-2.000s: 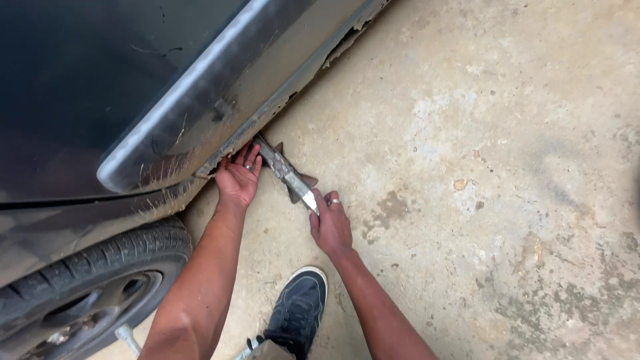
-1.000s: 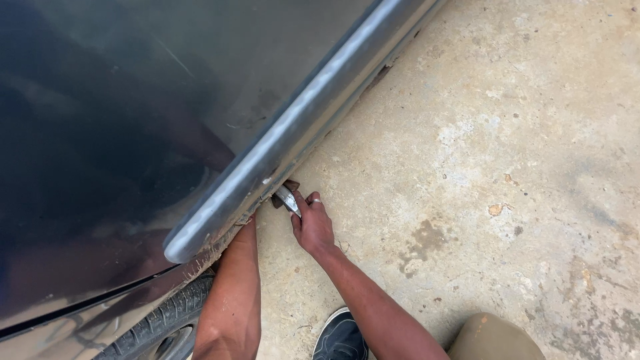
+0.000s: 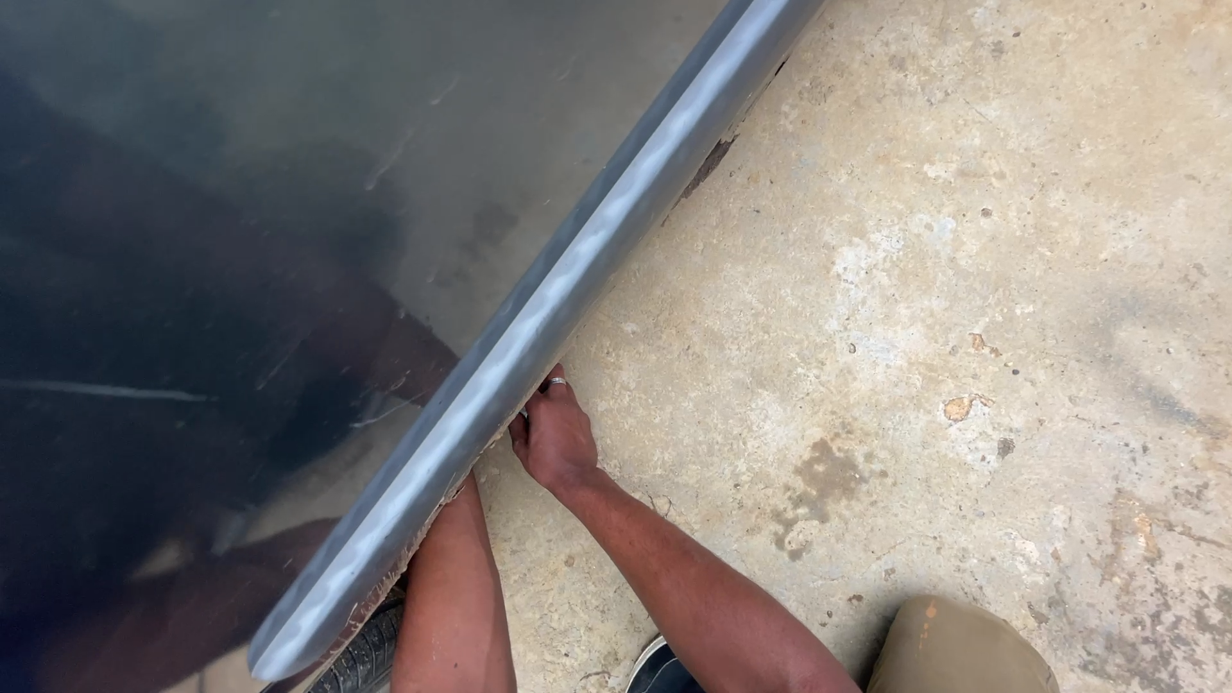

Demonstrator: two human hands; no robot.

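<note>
My right hand (image 3: 558, 431), with a ring on one finger, is at the lower edge of the car's side trim (image 3: 577, 260). Its fingertips go out of sight under the sill, and a small dark and pale bit of something shows beside them; its grip cannot be made out. My left forearm (image 3: 455, 587) reaches under the car body to the left of the right hand, so the left hand is hidden. Above both arms stands the dark, glossy car door panel (image 3: 241, 241), scratched and reflecting an arm.
The car's tire (image 3: 364, 650) is at the bottom left, behind my left forearm. Rusted, ragged metal (image 3: 707, 168) edges the sill. Stained concrete floor (image 3: 914, 318) spreads to the right. My shoe (image 3: 664, 669) and my knee (image 3: 962, 650) are at the bottom.
Both hands have moved in under the sill; the left hand, visible two seconds ago, is now hidden. The metal tool seen lying between the hands has passed almost wholly out of sight under the car.
</note>
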